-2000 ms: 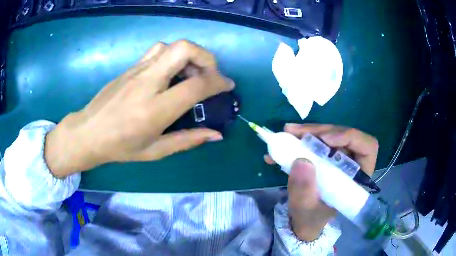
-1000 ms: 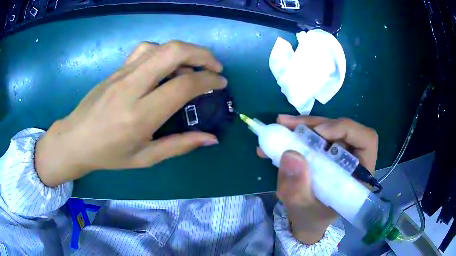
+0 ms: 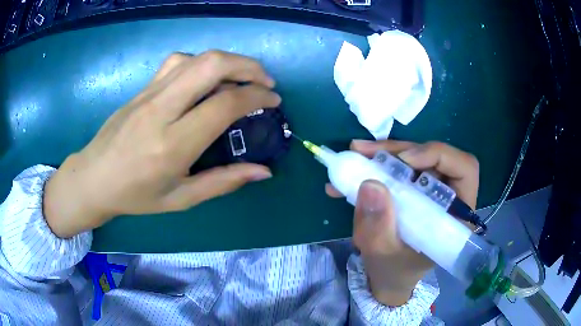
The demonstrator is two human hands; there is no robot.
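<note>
A round black speaker unit (image 3: 262, 141) lies on the green bench, with a white rectangle mark on its face and small pale spots at its right rim. My left hand (image 3: 159, 137) holds it between fingers above and thumb below, covering its left part. My right hand (image 3: 395, 216) holds the white-filled glue syringe (image 3: 408, 213) like a pen. The needle with its yellow-green hub (image 3: 311, 146) points up-left, its tip at or very near the rim spots; contact cannot be told. Clear blocks (image 3: 414, 178) sit along the syringe's side, and a green cap (image 3: 487, 280) is at its rear.
A crumpled white paper or cloth (image 3: 398, 79) lies on the green bench (image 3: 159, 235) above my right hand. A black tray (image 3: 223, 9) runs along the far side. Black trays (image 3: 567, 159) stand at the right. A clear hose (image 3: 545, 270) curves from the green cap.
The speaker unit and my left hand have shifted slightly left. The rectangle mark is turned a little. The syringe has moved slightly up-left with my right hand, its needle staying by the rim spots.
</note>
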